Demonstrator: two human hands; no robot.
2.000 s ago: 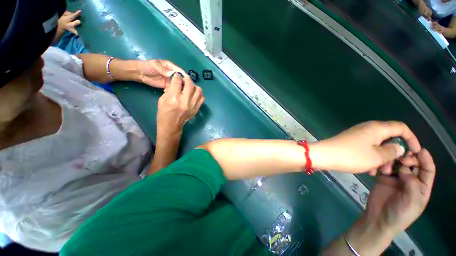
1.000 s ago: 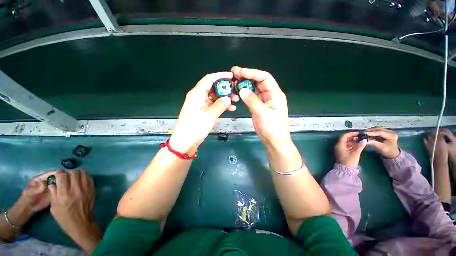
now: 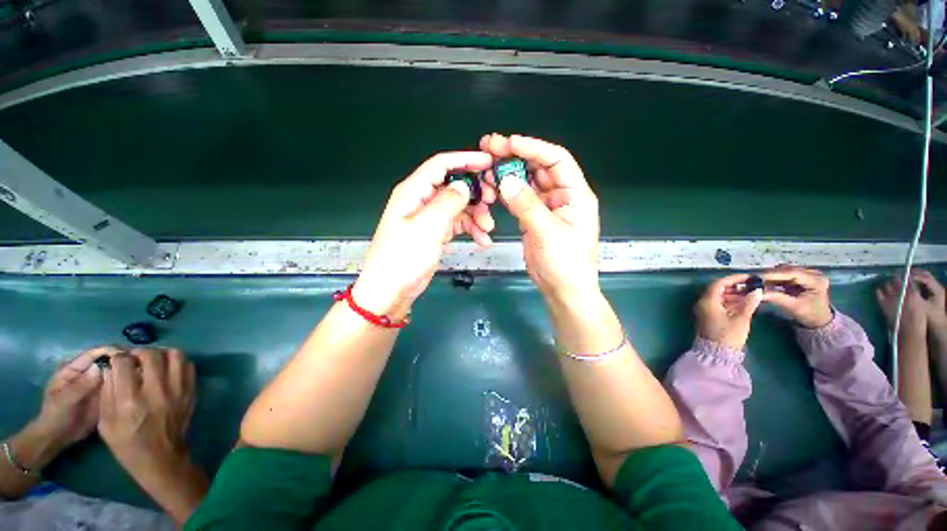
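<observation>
My left hand (image 3: 421, 223) holds a small black plastic case (image 3: 464, 185) between thumb and fingers; the thumb covers part of its face. My right hand (image 3: 556, 213) holds another small dark unit with a green face (image 3: 510, 171), thumb on its lower edge. The two hands are close together above the dark green belt (image 3: 312, 156), beyond the rail. Another small black case (image 3: 463, 279) lies at the rail's near edge. A small pale, squarish piece (image 3: 481, 328) lies on the bench between my forearms.
A clear plastic bag with yellow and silver bits (image 3: 510, 429) lies near my body. The white rail (image 3: 644, 255) crosses ahead, with a post at left. Two black cases (image 3: 163, 306) lie left, near a neighbour's hands. Another person's hands (image 3: 763, 306) work at right; a white cable (image 3: 921, 197) hangs there.
Two seconds ago the view faced left, towards a neighbour; now it faces my hands. Since one second ago, my left thumb has moved over the case's face, hiding its pale centre.
</observation>
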